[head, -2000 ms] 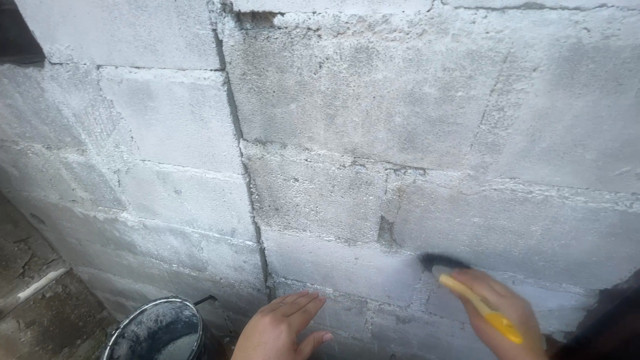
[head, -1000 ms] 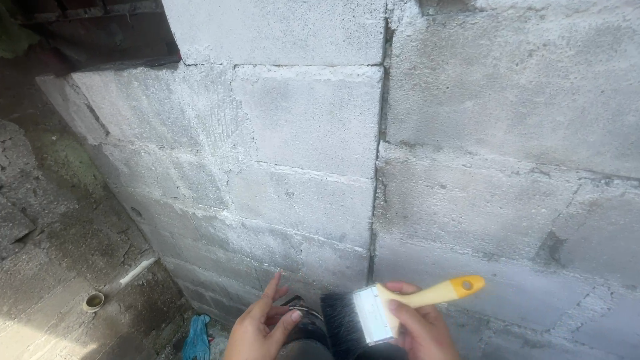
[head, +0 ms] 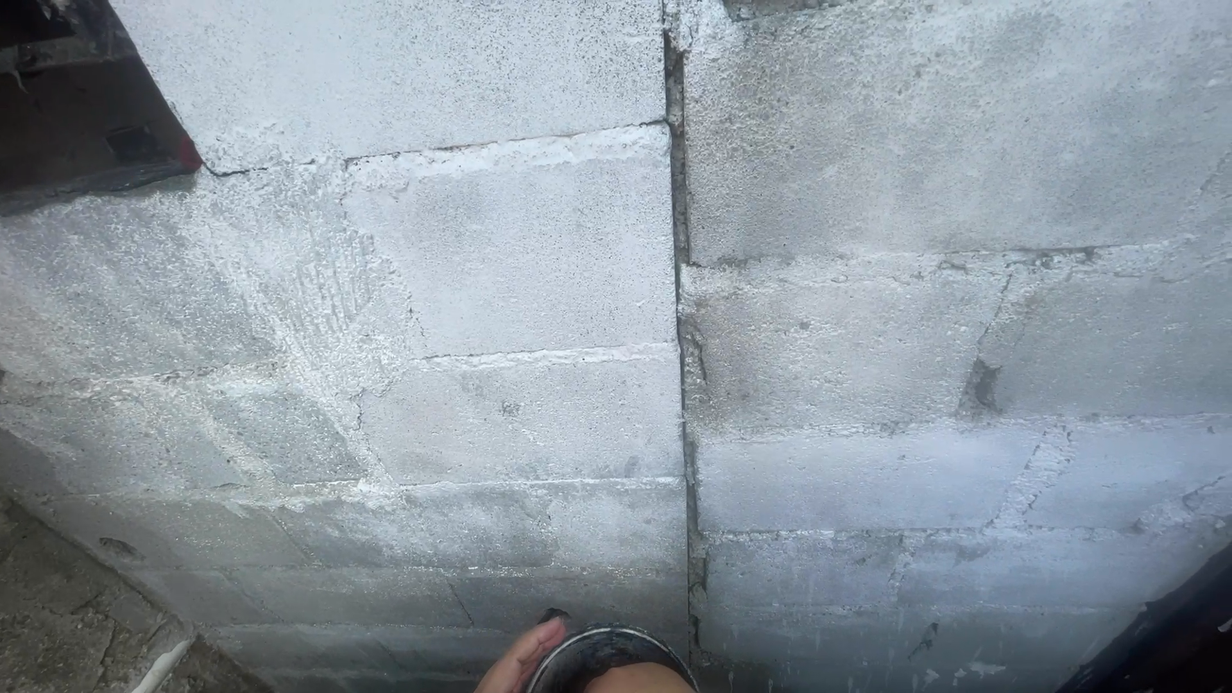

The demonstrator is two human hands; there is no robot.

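Observation:
At the bottom edge, a dark round bucket (head: 626, 635) is partly in view against a concrete block wall (head: 539, 260). My left hand (head: 520, 659) holds the bucket's left side, fingers along the outside of its rim. Only a part of my right hand or wrist (head: 640, 680) shows, over the bucket's opening; its fingers are hidden, and the paintbrush is out of sight. Whitish coating covers much of the wall, thicker along several mortar joints. Some blocks look greyer and duller. The bucket's contents cannot be made out.
A dark vertical gap (head: 681, 289) splits the wall. An opening with a dark interior (head: 77, 106) lies at the upper left. Rough ground (head: 67, 597) with a pale pipe-like piece (head: 164, 666) is at the lower left. A dark slanting object (head: 1155, 626) stands at the lower right.
My right hand has gone from the wall at the right to the bucket. The paintbrush, visible in both earlier frames, has dropped out of sight. The view has shifted.

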